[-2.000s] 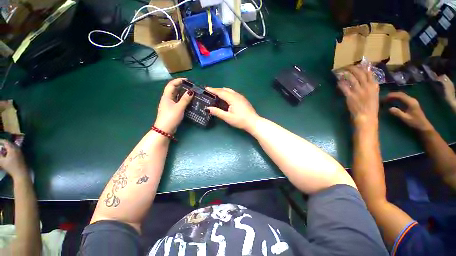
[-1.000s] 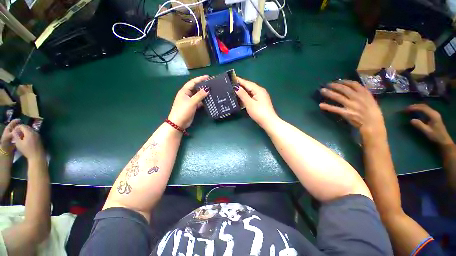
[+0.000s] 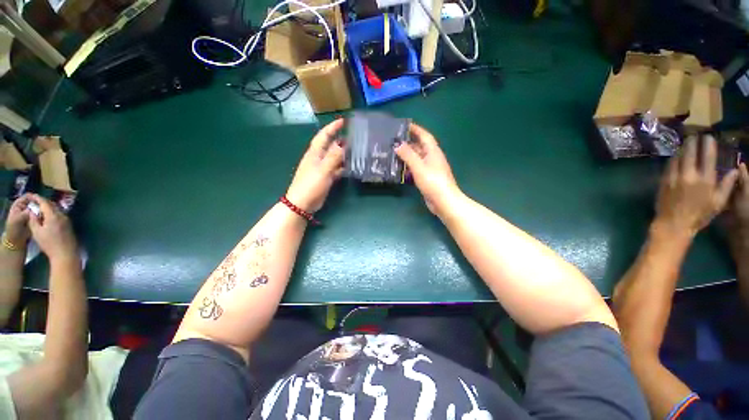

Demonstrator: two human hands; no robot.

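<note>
A black product box [image 3: 376, 149] with white print on its upper face is held a little above the dark green table [image 3: 230, 205]. The box is slightly blurred. My left hand [image 3: 322, 164] grips its left side, with the fingertips at the upper left edge. My right hand [image 3: 427, 168] grips its right side, with the thumb on the printed face near the right edge. The underside of the box and the fingers beneath it are hidden.
A blue bin [image 3: 383, 61] with a red item, a brown carton [image 3: 322, 84] and a white cable [image 3: 222, 61] are at the far side. Open boxes [image 3: 657, 102] and a neighbour's hands [image 3: 694, 193] are at the right. Another person's hands [image 3: 41, 221] are at the left.
The box has turned from upright with an open end to squarer and closed-looking in my hands. The right neighbour's hand has moved right, and the separate black box there is gone from its spot.
</note>
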